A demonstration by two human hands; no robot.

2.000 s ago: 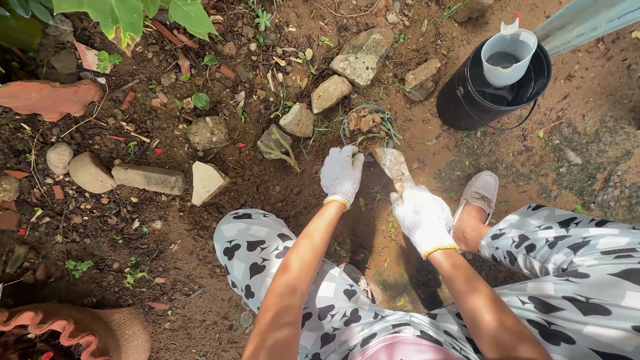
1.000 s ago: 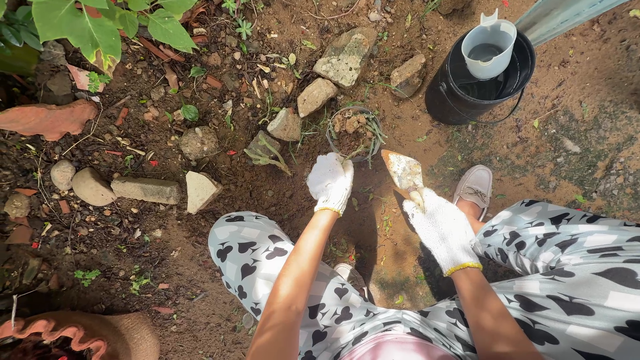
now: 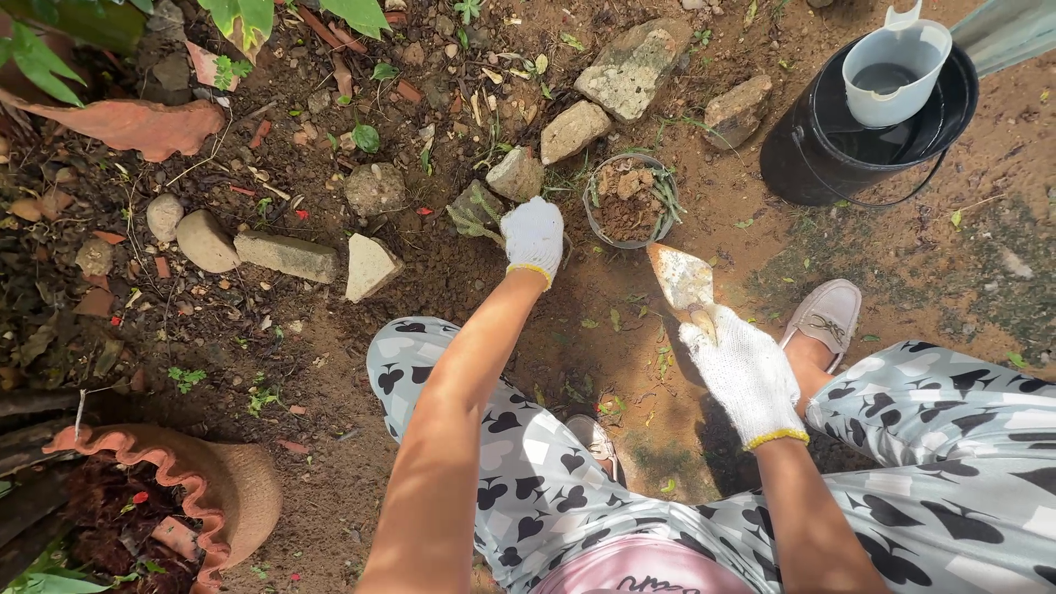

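My left hand [image 3: 534, 235], in a white knit glove, is closed at the base of a small green plant [image 3: 473, 208] that leans left over the soil; its fingers hide what they grip. In my gloved right hand [image 3: 742, 367] is the handle of a small pointed trowel [image 3: 683, 276], its blade rusty and soiled. The trowel's tip is just below a round clear plastic pot [image 3: 591, 216] between the hands. Clods of brown soil [image 3: 625, 194] fill that pot, with green stems along its right side.
A black bucket [image 3: 796, 165] of water stands upper right, with a broken-rimmed white plastic cup [image 3: 895, 82] in it. Stones [image 3: 635, 70] form a line across the soil. A scalloped terracotta pot [image 3: 243, 495] is at lower left, a shoe [image 3: 825, 318] right of the trowel.
Two seconds ago the trowel's blade was close beside my left hand; it has since moved away to the right. My left hand has moved onto the small plant's base.
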